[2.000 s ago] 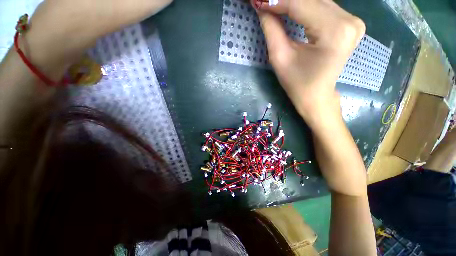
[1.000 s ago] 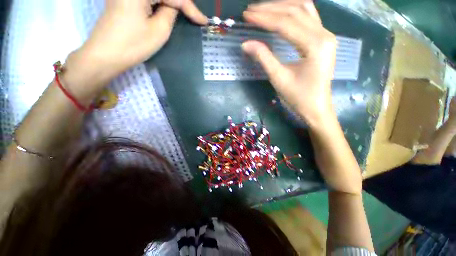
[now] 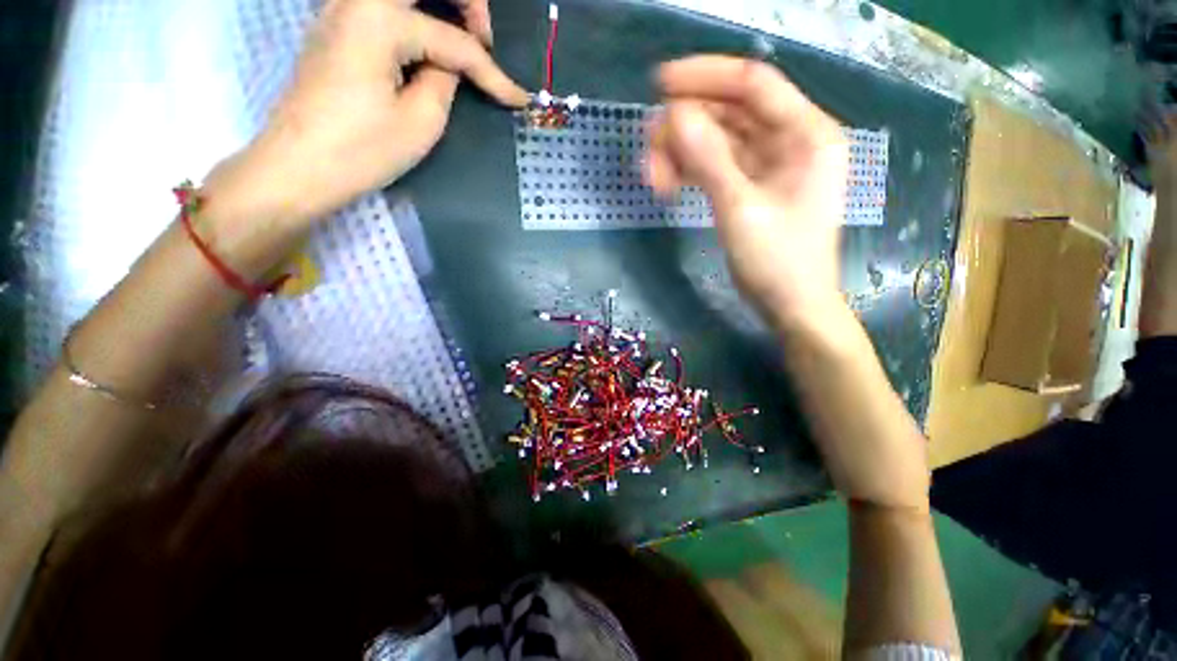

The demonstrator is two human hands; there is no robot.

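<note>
A grey perforated plate (image 3: 600,181) lies flat at the far side of the dark green mat. A few wired components (image 3: 549,116) sit at its upper left corner, and one red lead stretches away from it. My left hand (image 3: 387,97) touches that corner with an extended fingertip; whether it holds anything is unclear. My right hand (image 3: 749,155) is blurred over the plate, fingers bent, thumb near the forefinger; I cannot tell if it holds something. A loose pile of wired components (image 3: 607,413), red wires with white and gold ends, lies nearer my body.
Whitish perforated sheets (image 3: 374,284) lie at the left under my left forearm. A small open cardboard box (image 3: 1046,304) stands on tan cardboard (image 3: 962,400) at the right. A yellow loop (image 3: 929,282) lies near the mat's right edge. Another person's dark sleeve (image 3: 1071,478) is at the right.
My left hand has come into view at the plate's left corner. My right hand has moved off the plate's upper left area, to the right. The view has shifted somewhat.
</note>
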